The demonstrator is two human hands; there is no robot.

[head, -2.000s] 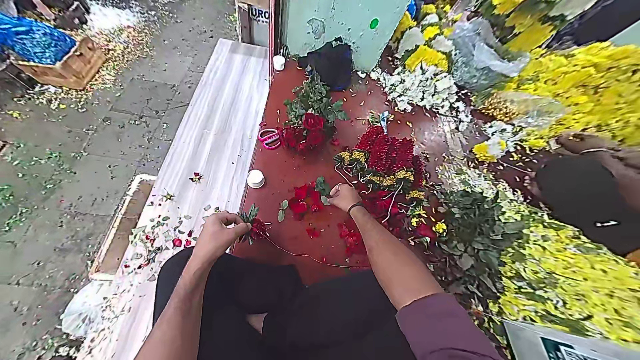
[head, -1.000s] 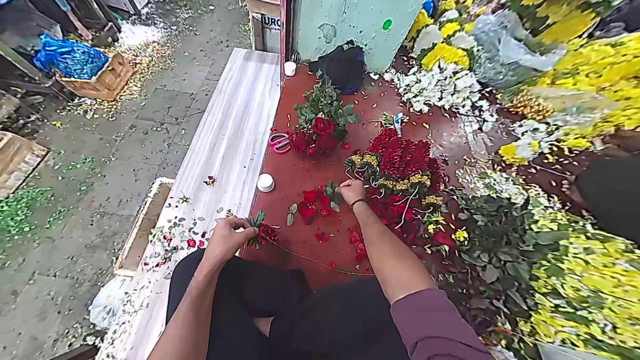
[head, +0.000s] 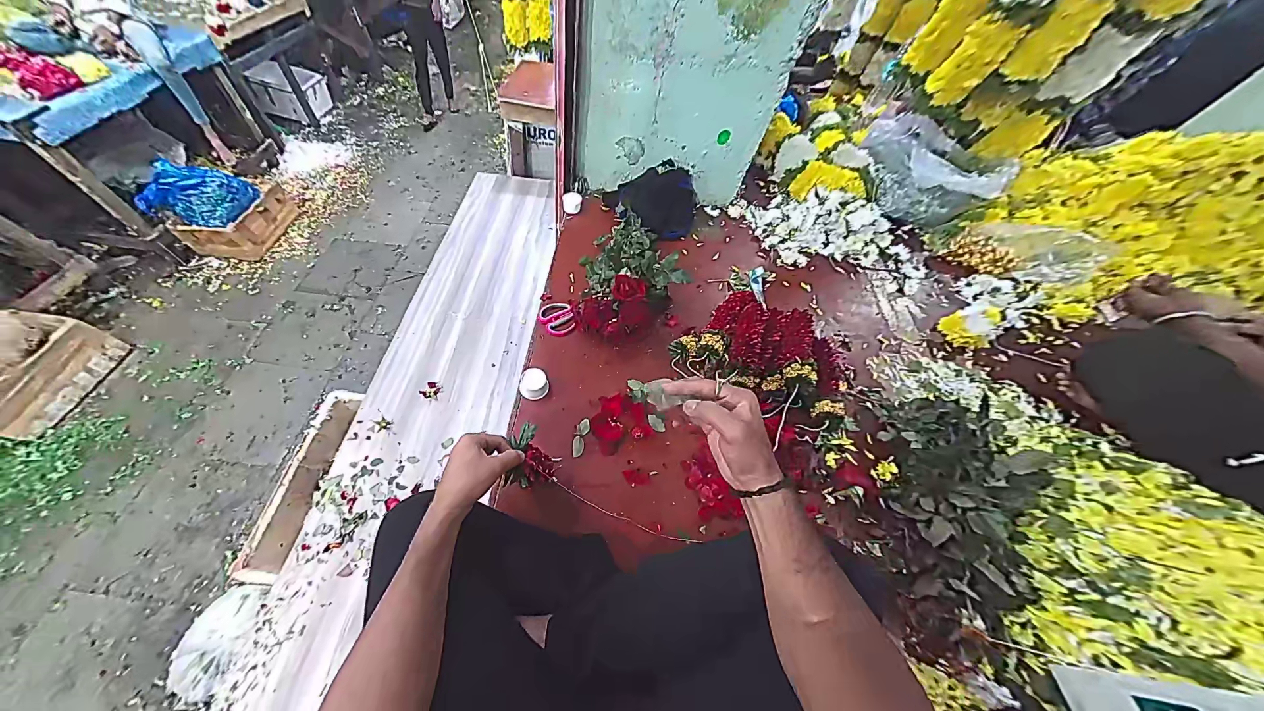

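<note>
My left hand pinches a small bundle of red petals and green leaves at the left edge of the red tabletop. A thin thread trails from that bundle across the red surface. Over the table, my right hand has a green leaf between its fingertips. Loose red petals lie below and left of it. Red flower garlands with yellow bands rest just behind the right hand. A bunch of red roses with leafy stems lies farther back, beside pink-handled scissors.
A white spool stands at the table's left edge, near a white striped board. White flowers, a pile of green leaves and yellow flowers lie on the right. Another person's hand is at far right.
My right hand has lifted off the spot by the petals and garlands and now shows a leaf at its fingertips. The left hand keeps hold of the bundle. The view has tilted up.
</note>
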